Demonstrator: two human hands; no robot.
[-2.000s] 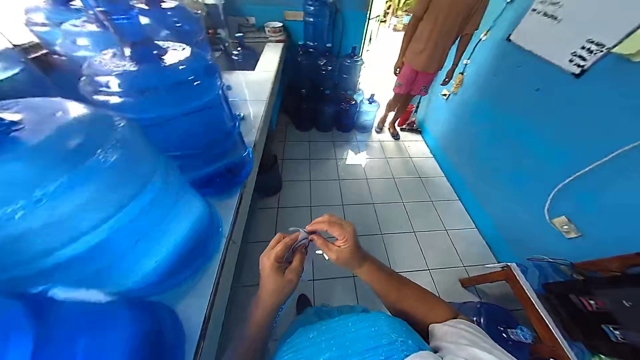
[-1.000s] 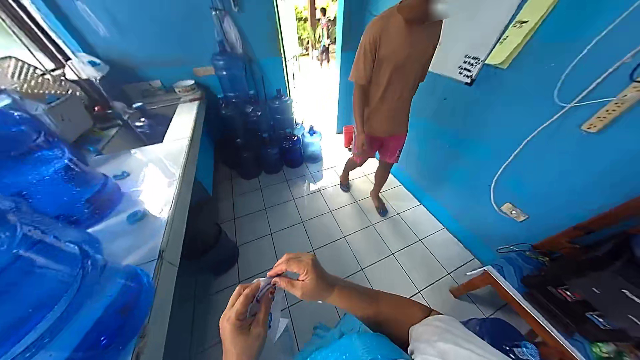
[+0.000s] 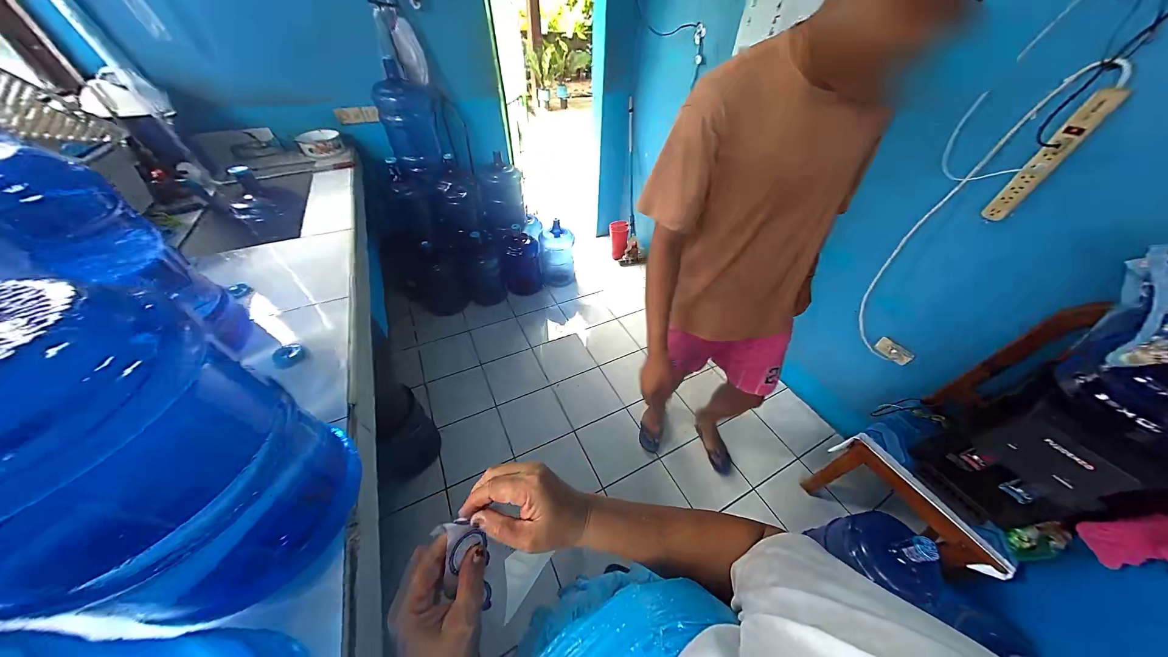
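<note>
My left hand (image 3: 443,593), low and left of centre, holds a small white roll or wad with dark blue ring-shaped print (image 3: 467,546) between thumb and fingers. Just above and to the right, my right hand (image 3: 529,506) pinches the top edge of this piece with thumb and forefinger. A pale strip (image 3: 525,579) hangs beneath the right hand. Light blue plastic (image 3: 630,611) lies across my lap. Large blue water jugs (image 3: 137,438) stand on the tiled counter at the left, with small blue caps (image 3: 289,355) beside them.
A person in a brown shirt (image 3: 748,182) stands on the tiled floor ahead. More water jugs (image 3: 456,210) are stacked by the doorway. A dark bin (image 3: 406,433) sits against the counter. On the right are a wooden-legged table (image 3: 922,493) and a wall power strip (image 3: 1058,151).
The person in the brown shirt has come from the doorway closer to me. My hands stay together at the printed piece, and a pale strip now hangs below. The view has turned.
</note>
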